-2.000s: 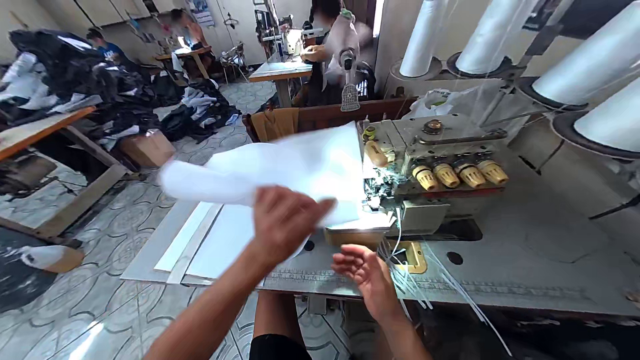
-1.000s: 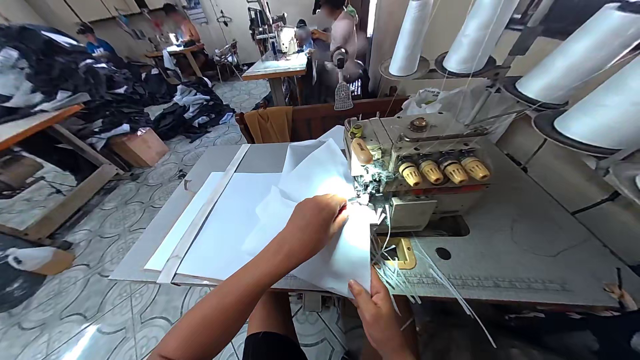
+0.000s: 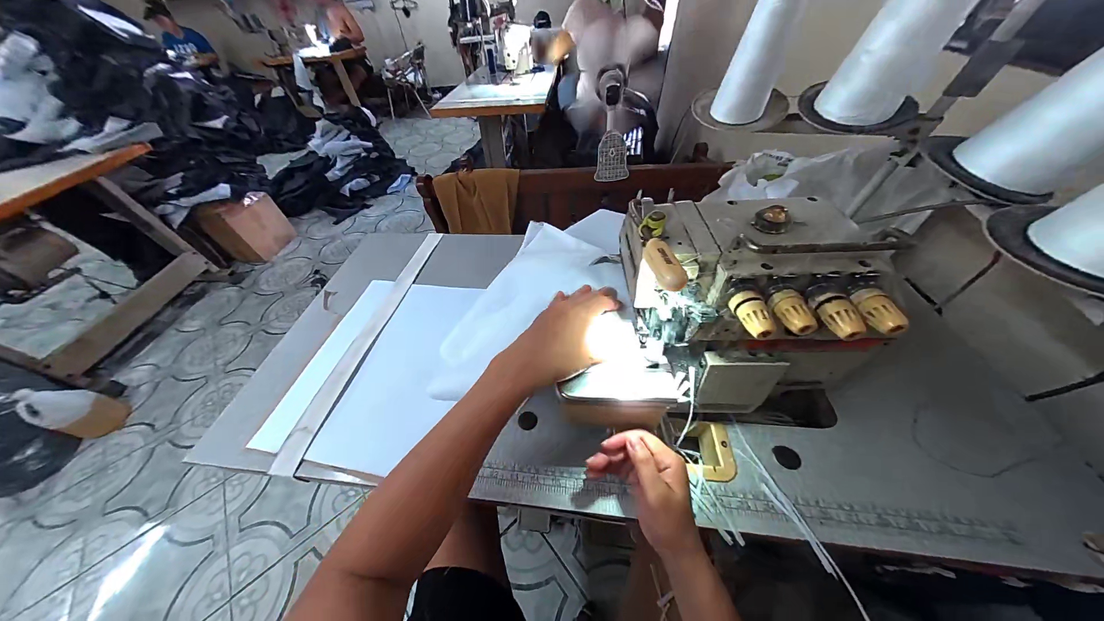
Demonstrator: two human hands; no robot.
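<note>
A serger sewing machine stands on the grey table, its lamp shining on the needle area. White fabric lies left of the needle and reaches behind the machine. My left hand rests on this fabric, palm down, its fingertips close to the presser foot; whether it pinches the cloth is hard to tell. In front of the machine's bed, my right hand hovers over the table's front edge, thumb and index finger close together; nothing plain shows between them. Thin white thread chains hang from the machine beside it.
White sheets lie at left under a pale strip. Large thread cones stand at upper right. A wooden bench back with brown cloth is behind the table. People work at other machines; dark fabric heaps lie at far left.
A second ago my right hand was at the fabric's front edge; now it is apart from the cloth. The fabric has moved back, away from me, uncovering the machine's bed.
</note>
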